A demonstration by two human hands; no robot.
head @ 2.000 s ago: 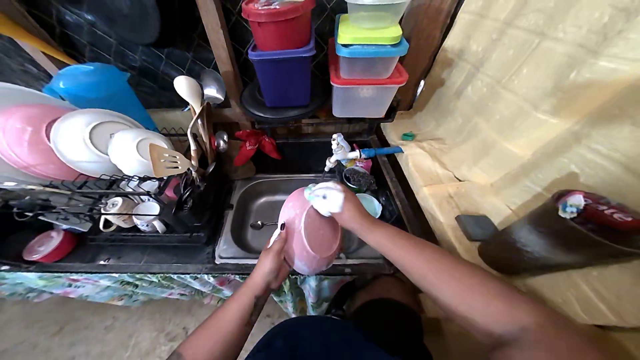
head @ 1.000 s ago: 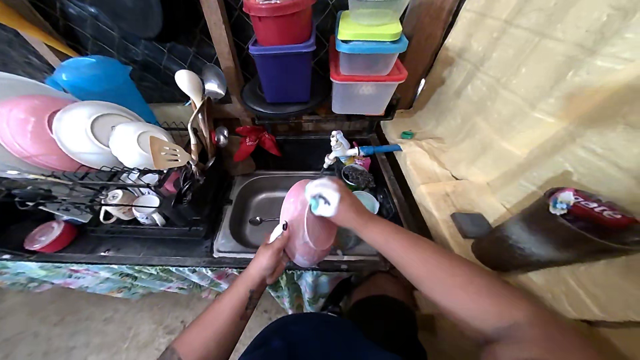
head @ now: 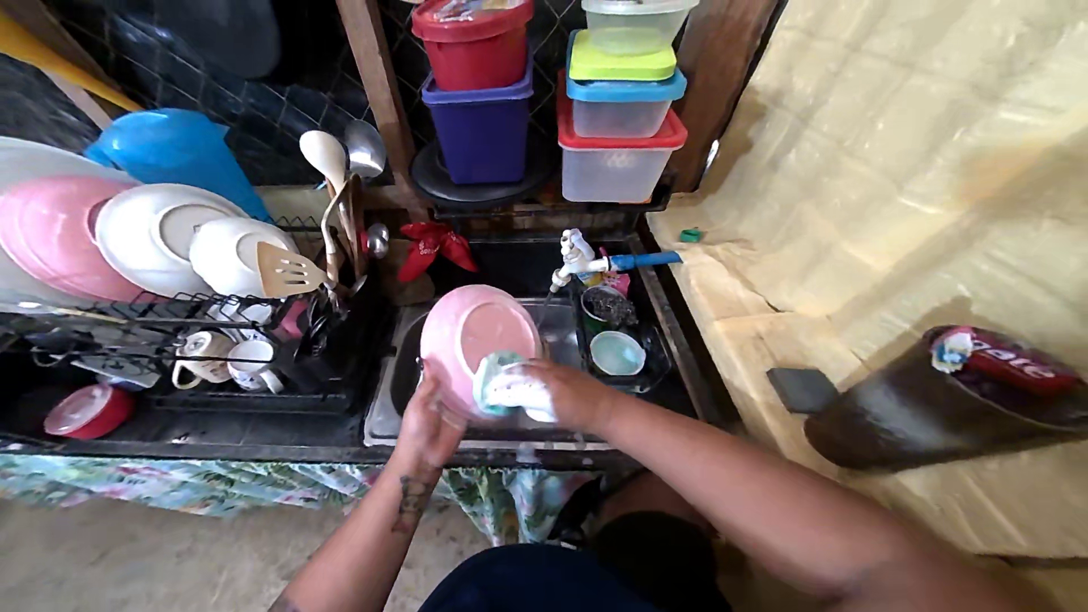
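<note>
My left hand (head: 432, 416) grips the lower left rim of a pink bowl (head: 463, 327), whose underside faces me above the metal sink (head: 561, 336). Against the bowl's lower right side my right hand (head: 544, 393) presses a foamy, pale green sponge (head: 495, 382), with suds over the fingers. A white faucet (head: 578, 262) on a blue pipe (head: 646, 259) stands behind the sink. To the sink's right are a small light green bowl (head: 618, 354) and a cup with a dark scouring pad (head: 609, 306).
Left of the sink, a black dish rack (head: 246, 399) holds plates, bowls, mugs and utensils. Stacked plastic containers (head: 616, 170) and a purple bin (head: 483, 127) sit on a shelf behind. A dark cylindrical bin (head: 901, 416) stands at the right, beyond the counter's edge.
The bowl has turned and shifted up and left, so its underside shows more fully. My right hand with the sponge has moved from the bowl's upper part to its lower right.
</note>
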